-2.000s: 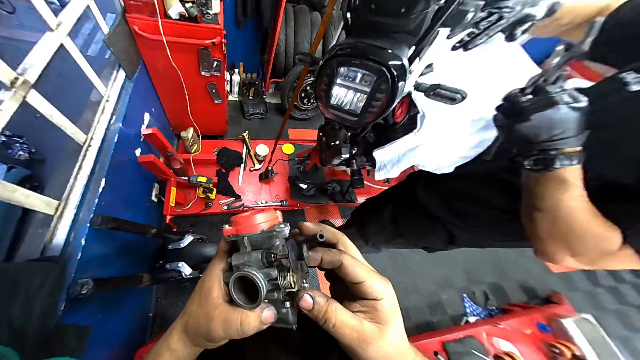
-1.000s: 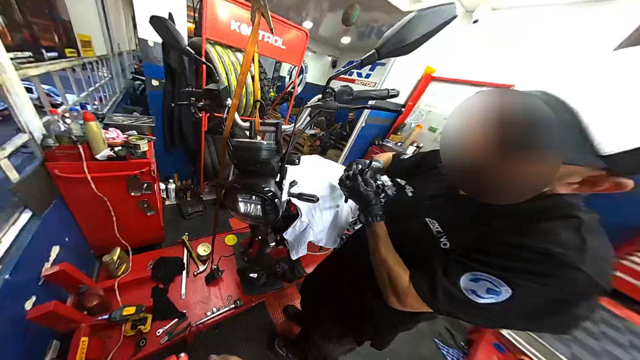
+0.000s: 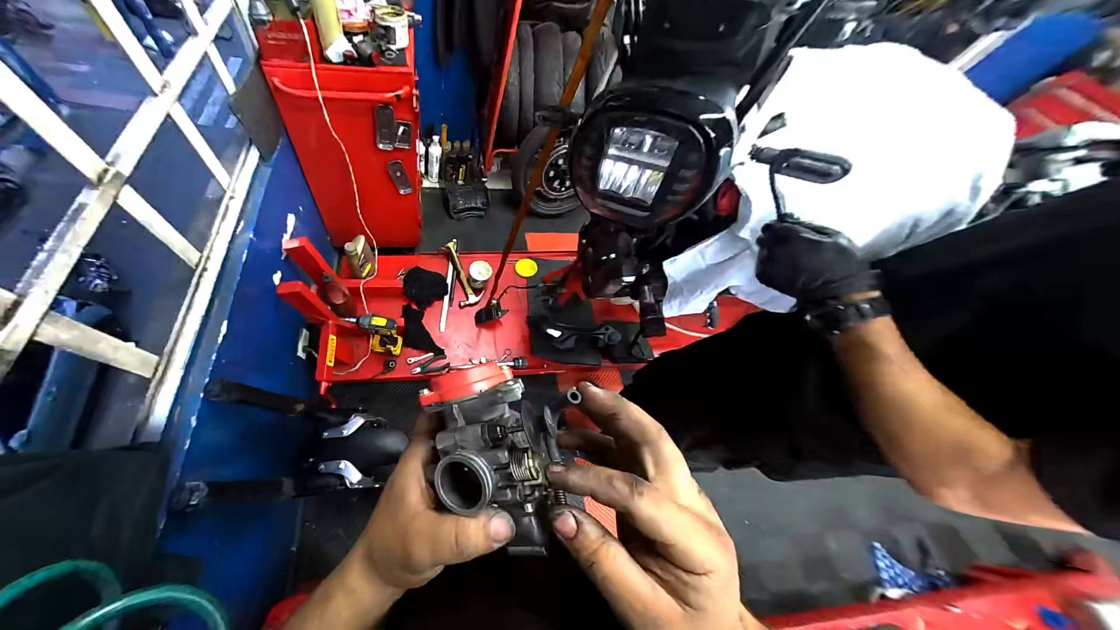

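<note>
A metal carburetor with a red top cap is held up before me, its round throat facing me. My left hand grips it from the left, thumb below the throat. My right hand touches its right side, thumb and fingertips at the spring and linkage. A short dark tube stub shows beside the right index fingertip. Parts of the carburetor's sides are hidden by the fingers.
Beyond stands a motorcycle with a headlight and a white cloth. A co-worker's gloved hand is at the right. A red bench holds a hammer and a yellow drill. A red cabinet stands behind.
The view swung up toward the co-worker and back down. Compared with two seconds ago, the co-worker's gloved hand is lower, near the cloth and turn signal. The carburetor is still between my hands.
</note>
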